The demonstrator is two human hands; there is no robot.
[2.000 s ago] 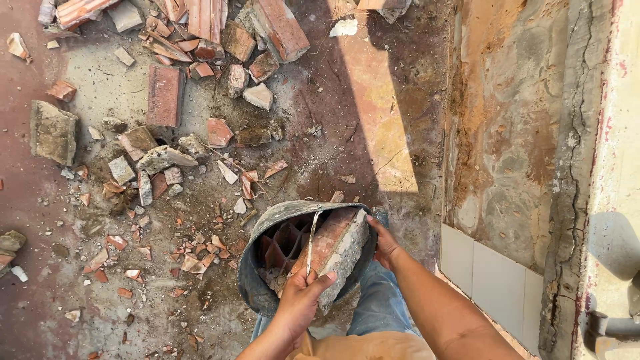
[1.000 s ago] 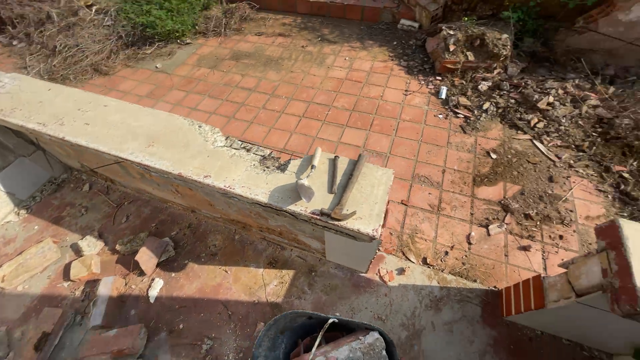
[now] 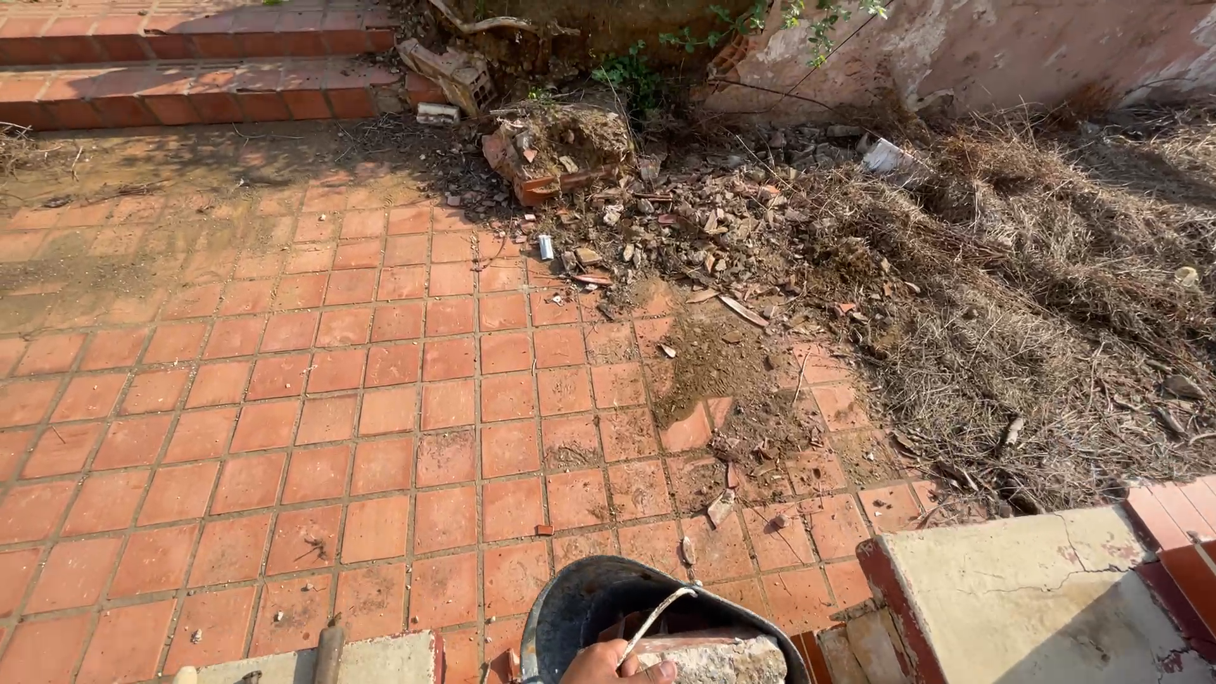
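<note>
At the bottom edge of the head view, my left hand (image 3: 617, 663) is closed around the thin rope-like handle (image 3: 655, 622) of a dark bucket (image 3: 560, 608). The bucket holds a chunk of masonry (image 3: 712, 657) with a pale rough face, with reddish brick pieces partly visible behind it. My right hand is out of view. A wooden tool handle (image 3: 329, 654) lies on the low wall's pale top (image 3: 389, 657), left of the bucket; other tools beside it are mostly cut off.
Terracotta paving (image 3: 380, 456) spreads ahead. Loose soil (image 3: 731, 380) and a rubble heap (image 3: 684, 218) lie on the right, next to dry brush (image 3: 1026, 342). Tiled steps (image 3: 190, 90) stand at the back left, and a low plastered wall (image 3: 1026, 589) at the lower right.
The view has swung up from the rubble-strewn floor to the paved yard. Two seconds ago both hands were at the masonry chunk in the bucket; now one hand holds the handle. The bucket is beyond the tool wall's end.
</note>
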